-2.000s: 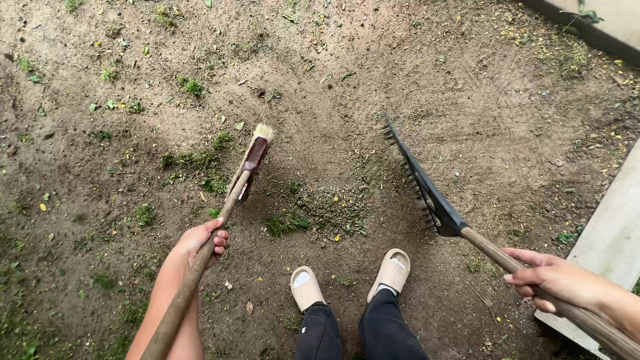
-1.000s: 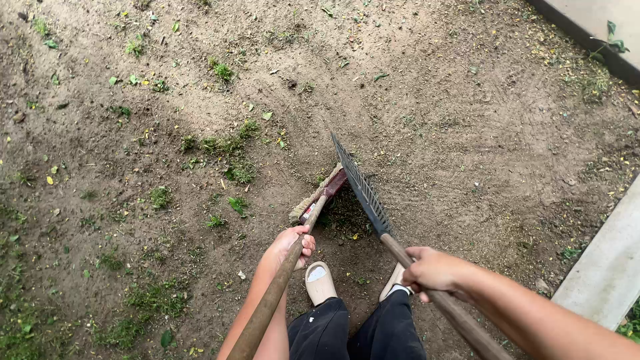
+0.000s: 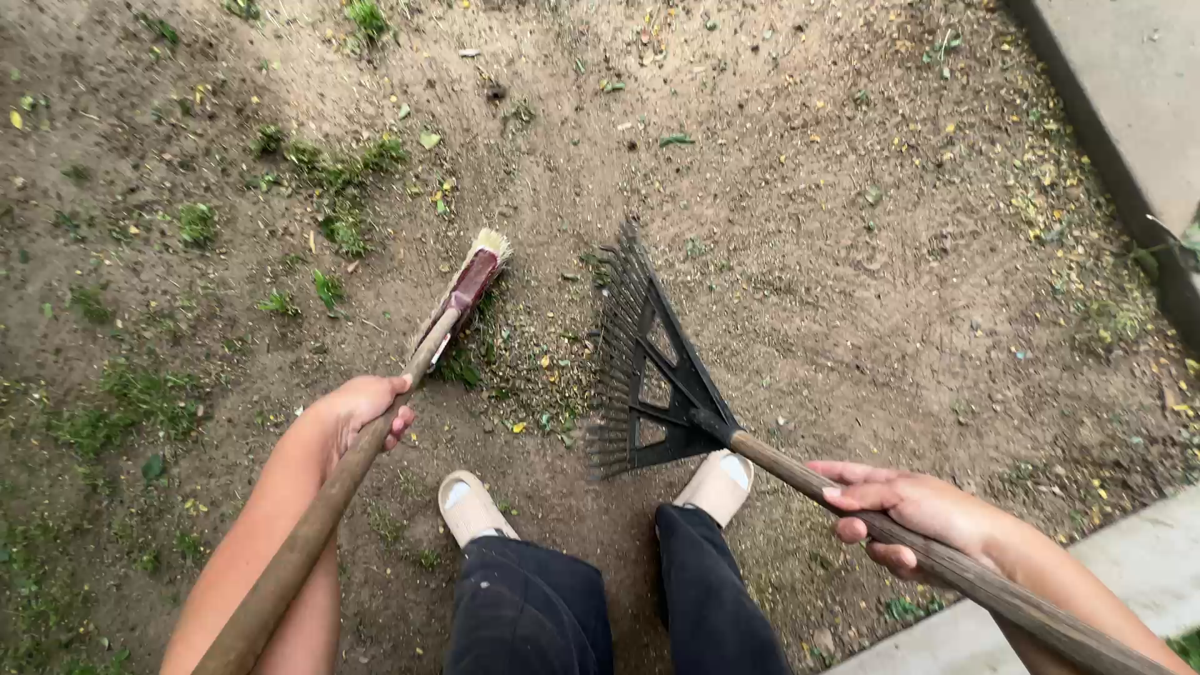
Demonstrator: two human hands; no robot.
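My left hand (image 3: pixel 368 412) is closed around the wooden handle of a push broom (image 3: pixel 473 279), whose dark red head with pale bristles rests on the dirt. A leaf rake (image 3: pixel 698 412) with a black fan head is held by its weathered wooden handle in my right hand (image 3: pixel 900 516). The rake's tines point left, toward the broom. Between the two heads lies a small heap of leaf bits and debris (image 3: pixel 539 375), just ahead of my feet. The broom partly hides the heap's left side.
My beige slides (image 3: pixel 472 511) stand on bare soil below the heap. Grass tufts (image 3: pixel 342 169) dot the ground at left. A concrete slab edge (image 3: pixel 1087 131) runs along the upper right, and a pale concrete strip (image 3: pixel 1116 562) crosses the lower right.
The rake and broom heads met over the heap one second ago; now they are apart, with the rake to the right and the broom to the left. The heap shows between them.
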